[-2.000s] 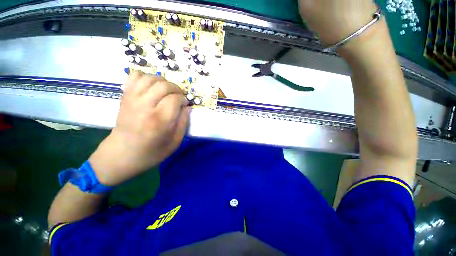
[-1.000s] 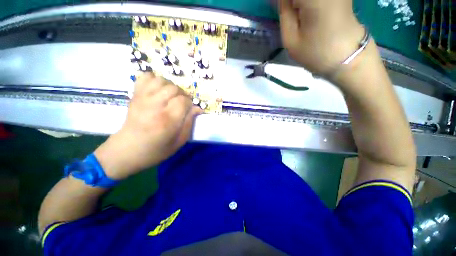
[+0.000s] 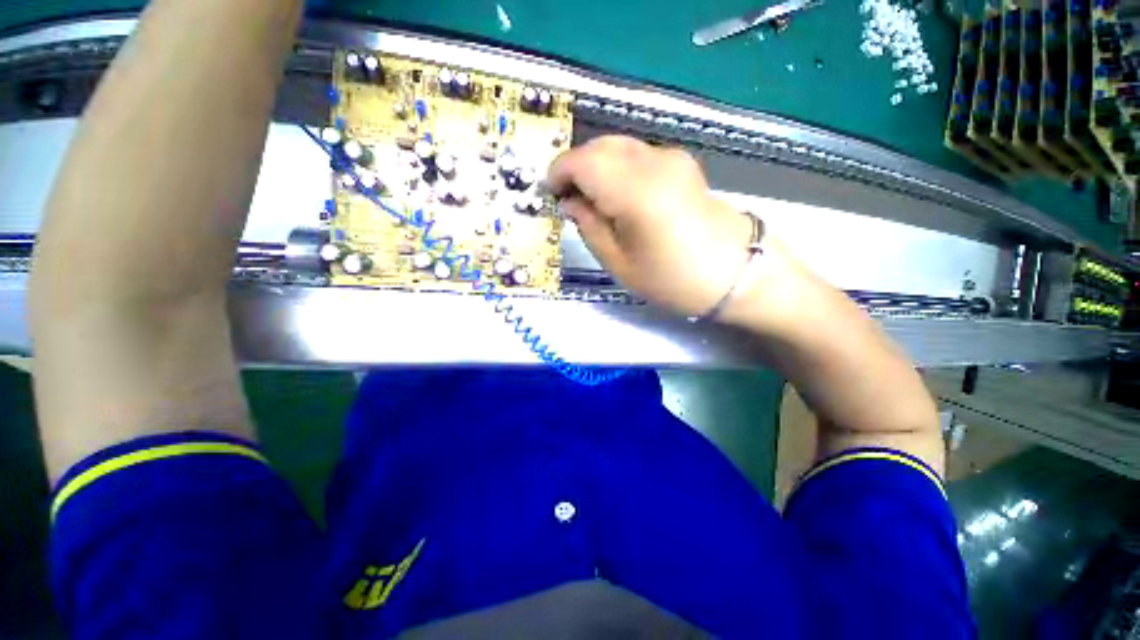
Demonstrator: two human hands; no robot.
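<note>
The tan-yellow PCB panel (image 3: 390,215) rests across the conveyor rails, with rows of dark, pale-topped capacitors and small blue parts on it. My right hand (image 3: 640,213) is at the panel's right edge with its thumb and fingertips pinched together; whether something small is between them cannot be seen. My left hand is out of the picture past the top edge; only the forearm shows at the left. A thin blue coiled cord (image 3: 519,328) lies slanting across the panel and hangs over the front rail.
The silver front rail (image 3: 413,335) runs across the view. On the green mat are slim tweezers (image 3: 740,24), a pile of tiny white parts (image 3: 896,45) and an upright row of stacked panels (image 3: 1028,90) at the upper right.
My left hand has left the panel and gone up out of view. My right hand has come down from the top to the panel's right edge. The coiled cord now crosses the panel.
</note>
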